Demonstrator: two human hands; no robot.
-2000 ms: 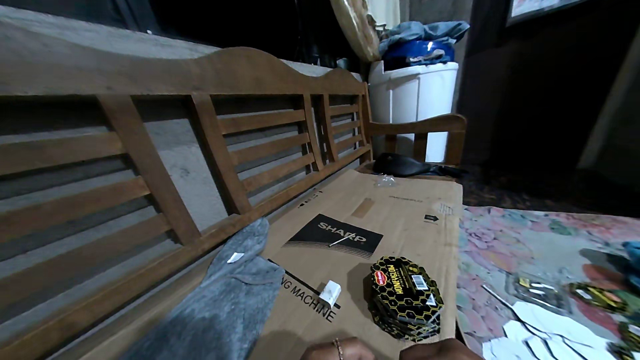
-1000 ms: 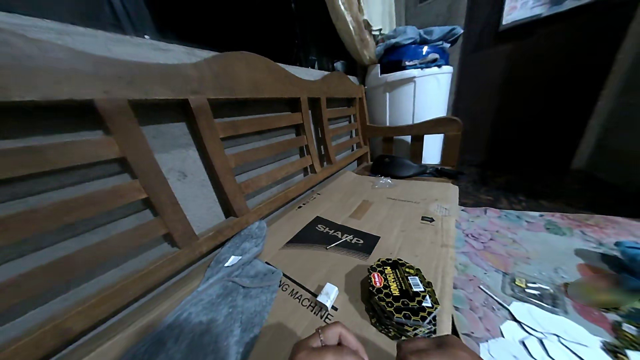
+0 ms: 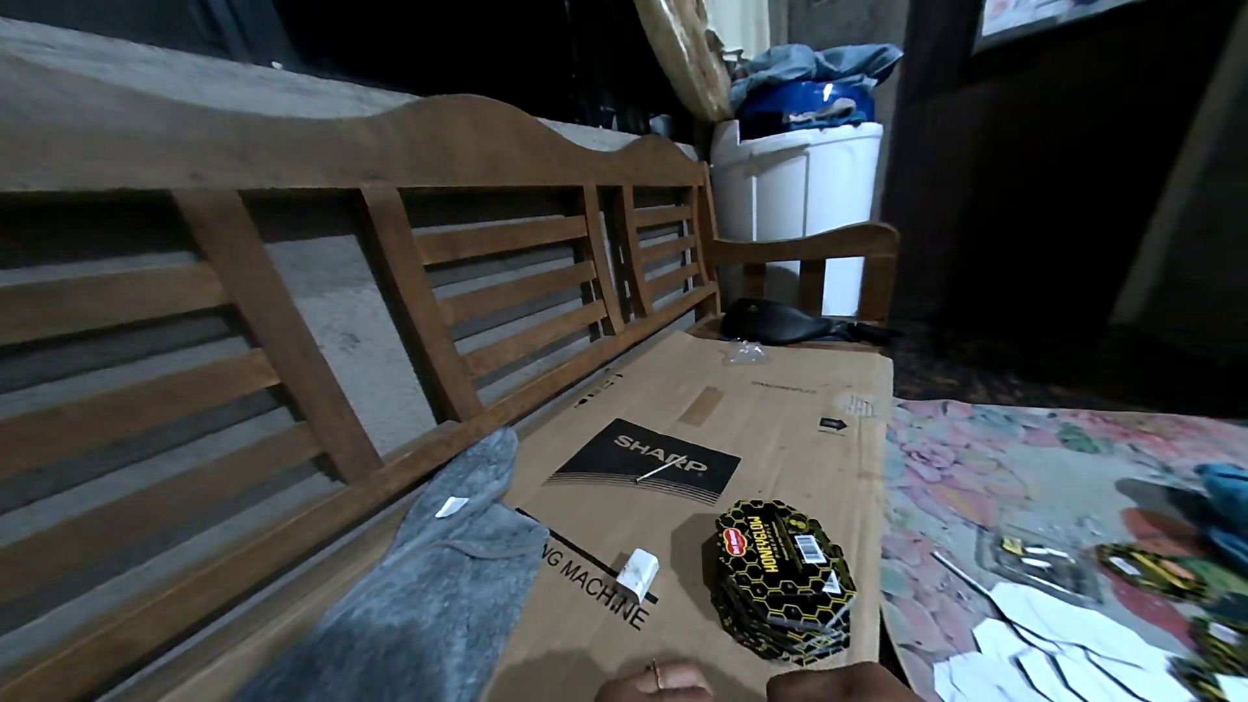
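My left hand (image 3: 655, 682), with a ring on one finger, shows only at the bottom edge, over the printed cardboard sheet (image 3: 780, 439). To its right my right hand (image 3: 838, 682) is cut off by the same edge, just below a stack of black and yellow octagonal printed cards (image 3: 780, 575). Whether either hand holds anything is hidden. A small white block-like piece (image 3: 639, 573) lies on the cardboard above my left hand. A thin white stick (image 3: 661, 469) rests on the dark printed panel. Grey cloth (image 3: 419, 585) lies to the left.
A wooden bench back (image 3: 390, 292) runs along the left, with an armrest (image 3: 809, 244) at the far end. Near it lies a black bag-like object (image 3: 780, 322). On the floral cloth (image 3: 955, 458) at right are white paper pieces (image 3: 1063, 643) and a clear plastic case (image 3: 1038, 564).
Both hands have moved slightly lower in the view since one second ago. The card stack and the white piece stay in place on the cardboard.
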